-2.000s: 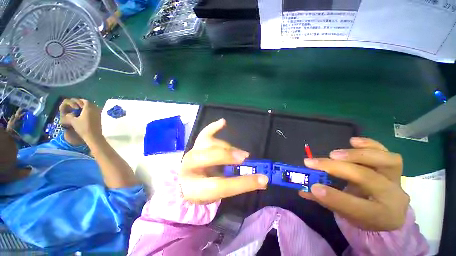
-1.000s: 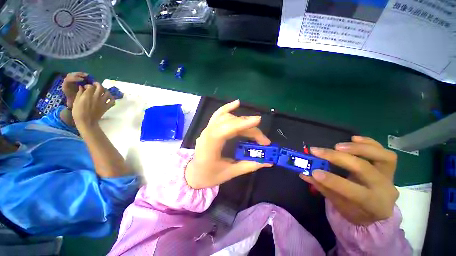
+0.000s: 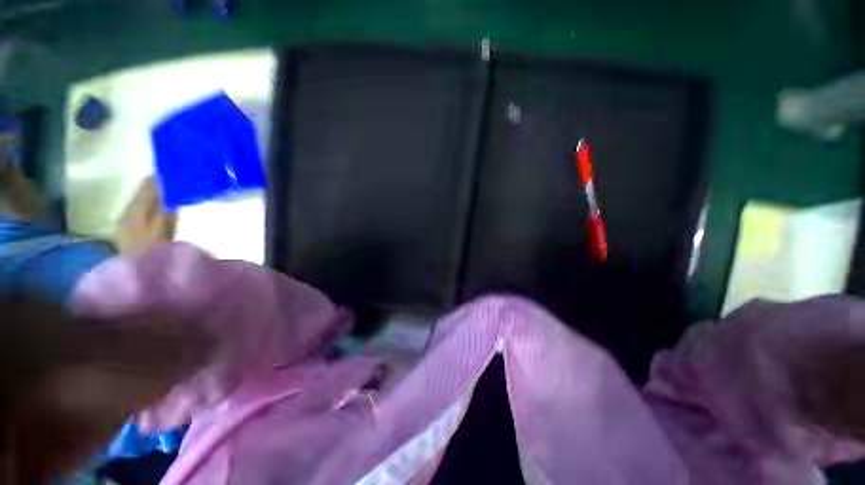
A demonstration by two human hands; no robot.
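My left hand (image 3: pixel 90 379) is a dark, blurred shape at the lower left edge, beyond the pink sleeve; its fingers and anything in it cannot be made out. My right hand (image 3: pixel 837 379) is a dark blur, cut off by the right edge; its fingers do not show. The large black two-section work tray (image 3: pixel 379 170) lies in front of me. A red pen (image 3: pixel 590 199) with a pale middle lies in its right section. A tiny pale thing (image 3: pixel 514 113) is near the top of that section. No blue unit is visible in either hand.
A blue parts bin (image 3: pixel 209 152) stands on the white mat (image 3: pixel 114 189) at left, with another person's hand (image 3: pixel 147 220) by it and a small dark blue piece (image 3: pixel 92 113). Pale paper slips (image 3: pixel 806 248) lie right of the tray; a grey post (image 3: pixel 823 109) stands at upper right.
The view has tilted down and blurred. My hands, which held two blue units end to end over the tray, have moved apart to the left and right edges. The red pen is now uncovered.
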